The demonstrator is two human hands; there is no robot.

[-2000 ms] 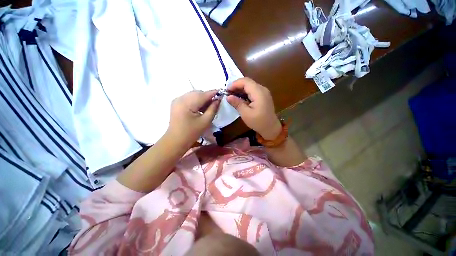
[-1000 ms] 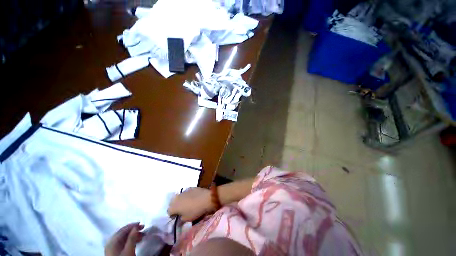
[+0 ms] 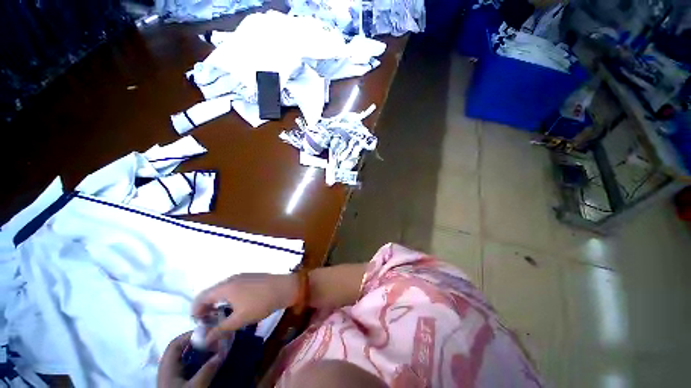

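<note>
A white top [image 3: 129,265] with navy trim lies spread on the table at lower left. My left hand [image 3: 186,364], cut by the bottom edge, pinches a small white and navy part of the garment. My right hand [image 3: 250,299] is curled just above and touches the same spot. A small dark, shiny piece, apparently thread snips [image 3: 224,310], shows between its fingers; the rest is hidden. A dark navy part [image 3: 241,358] hangs beside my left hand, below the right.
A crumpled white garment heap [image 3: 280,49] with a dark flat rectangle [image 3: 268,95] lies farther back on the red-brown table [image 3: 257,170]. A tangle of fabric strips [image 3: 337,144] sits by its right edge. Blue bins [image 3: 508,91] and a bench frame [image 3: 598,220] stand on the floor at right.
The view has swung to the right and up from the close work. Over the last second, my right hand has moved left to meet my left hand, and the dark navy part has come into view.
</note>
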